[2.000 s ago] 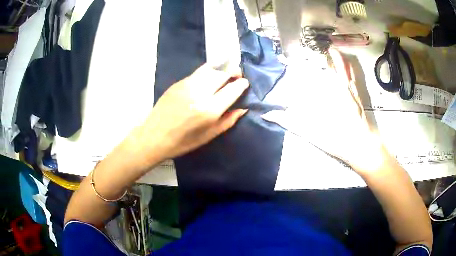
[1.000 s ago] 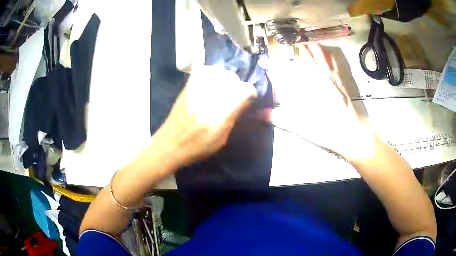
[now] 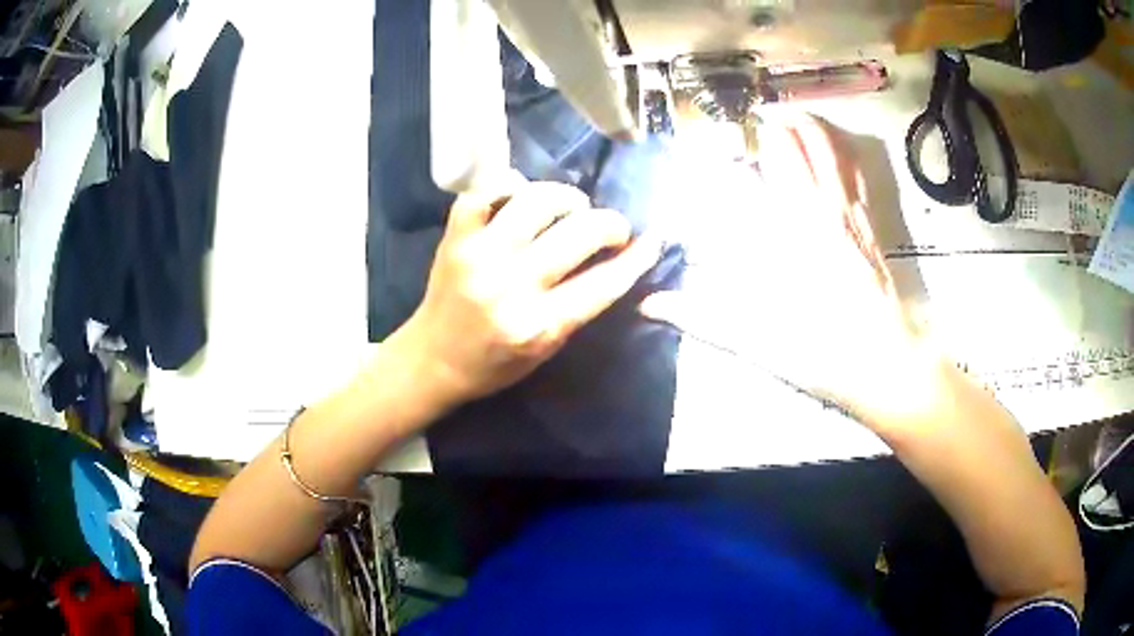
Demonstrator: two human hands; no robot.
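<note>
A large dark navy garment panel (image 3: 560, 404) lies on the white table and hangs over its front edge. A smaller blue-looking piece (image 3: 547, 124) lies on it below the machine's pale guard (image 3: 566, 56). My left hand (image 3: 529, 273) is on the cloth, fingertips pinching its edge near the needle area. My right hand (image 3: 771, 249) is washed out by glare; its fingertips meet the cloth edge close to my left fingertips. The needle and presser foot are lost in the glare.
Black-handled scissors (image 3: 958, 143) lie at the right, near a paper work sheet (image 3: 1115, 242). Dark cut pieces (image 3: 137, 261) drape at the left table edge. A pink-and-metal item (image 3: 827, 81) lies behind my right hand. Printed ruler marks (image 3: 1057, 373) run along the front edge.
The view has shifted, and the pale guard now stands over the blue piece. Both hands have stayed at the cloth edge; my left fingers, bunched a second ago, are more extended.
</note>
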